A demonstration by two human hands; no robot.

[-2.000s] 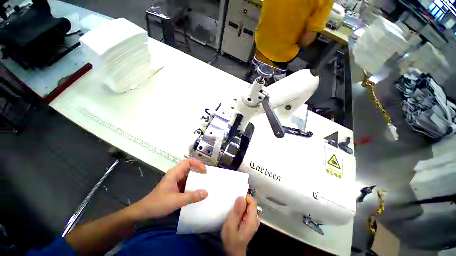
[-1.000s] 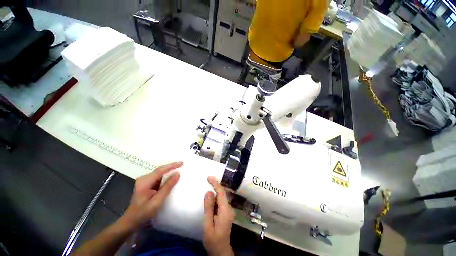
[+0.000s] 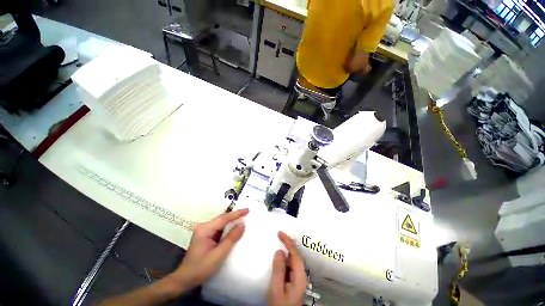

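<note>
A white cut piece [image 3: 254, 257] lies at the front of the white overlock machine [image 3: 358, 257], its far edge close to the presser foot area [image 3: 263, 182]. My left hand [image 3: 209, 251] holds its left side, thumb and fingers on the piece. My right hand [image 3: 288, 275] holds its right side, partly cut off by the bottom edge. The needle and the far edge of the piece are hard to make out. A black lever [image 3: 333, 190] sticks out from the metal post [image 3: 308, 152].
A stack of white cut pieces [image 3: 128, 98] stands at the table's left. A ruler scale runs along the near edge of the machine table [image 3: 77, 143]. Black tweezers [image 3: 358, 187] lie behind the machine. A person in yellow [image 3: 334, 45] sits ahead. White bundles [image 3: 445, 63] stand at right.
Since two seconds ago, both hands have brought the piece in against the machine's front. Over the last second, the hands, piece and machine have shifted slightly right and down in view.
</note>
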